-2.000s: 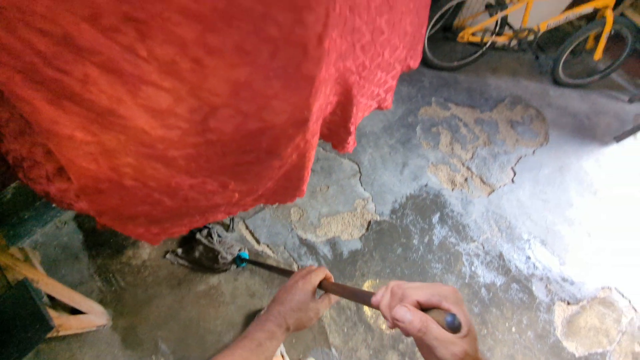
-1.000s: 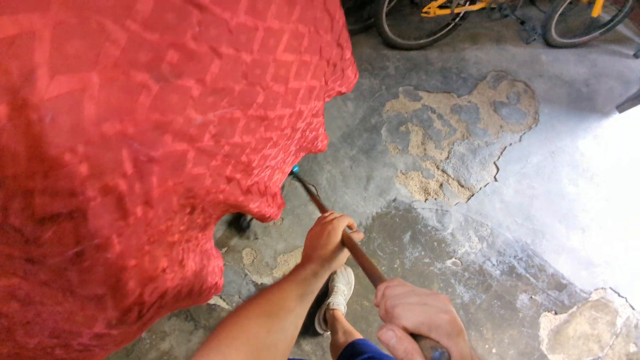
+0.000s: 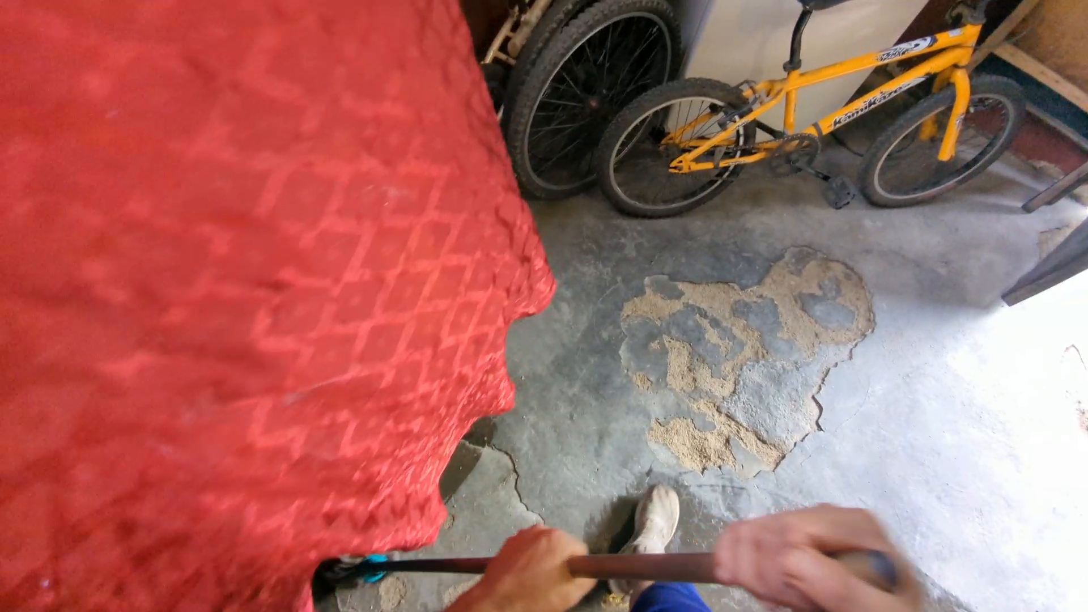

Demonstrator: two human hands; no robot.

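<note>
A mop handle (image 3: 646, 568) lies almost level across the bottom of the view. My left hand (image 3: 540, 565) grips its middle part, and my right hand (image 3: 807, 557), slightly blurred, holds it near the dark end cap. At the far left end of the handle, a turquoise fitting (image 3: 374, 567) and a bit of dark grey mop head (image 3: 338, 571) show beside the hem of a red patterned cloth (image 3: 357, 280). The rest of the mop head is hidden by the cloth.
A yellow bicycle (image 3: 858, 106) stands at the back beside another bicycle wheel (image 3: 595, 102). Broken, sandy patches (image 3: 722, 357) mark the grey concrete floor (image 3: 586, 365). My light shoe (image 3: 656, 518) is just beyond the handle. A dark wooden piece (image 3: 1054, 263) juts in at the right.
The handle has turned from slanting to nearly level, with both hands still on it. The mop head, in sight earlier, went under the cloth and now partly shows at its hem. The view has shifted.
</note>
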